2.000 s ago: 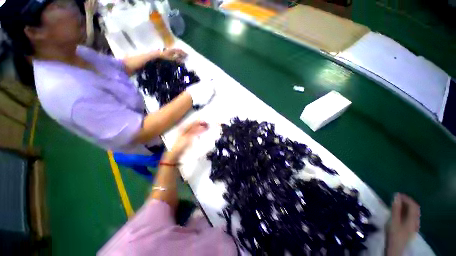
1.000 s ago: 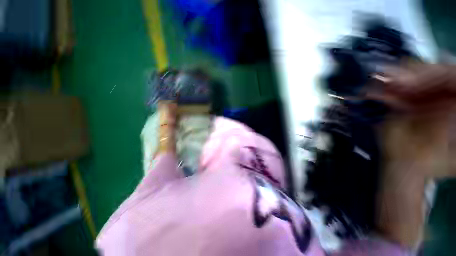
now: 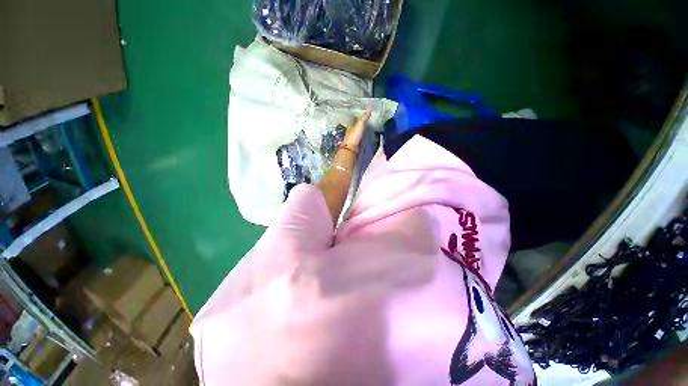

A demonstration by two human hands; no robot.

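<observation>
My left hand (image 3: 357, 130) is bare, with a red string and a pale bracelet at the wrist. It reaches into the mouth of an off-white sack (image 3: 253, 143) on the floor. The thumb side shows at the sack's edge; the other fingers are mostly hidden, so its grip cannot be told. Shiny clear bags with dark contents (image 3: 296, 162) lie in the sack's mouth, beside the hand. Part of my right hand or arm (image 3: 668, 375) may show as a dark brownish blur, cut off at the bottom right corner. Black coiled cables (image 3: 611, 301) are heaped on the white ledge (image 3: 562, 286) at the right.
An open brown carton (image 3: 339, 60) with bagged dark items stands beyond the sack. Blue material (image 3: 415, 102) lies to its right. Brown cartons (image 3: 136, 298) and a metal-framed rack (image 3: 45, 219) stand at the left, past a yellow floor line (image 3: 136, 203).
The view has swung from the ledge, neighbour and belt down to the floor at the left. My left hand has moved from over the ledge down to the sack.
</observation>
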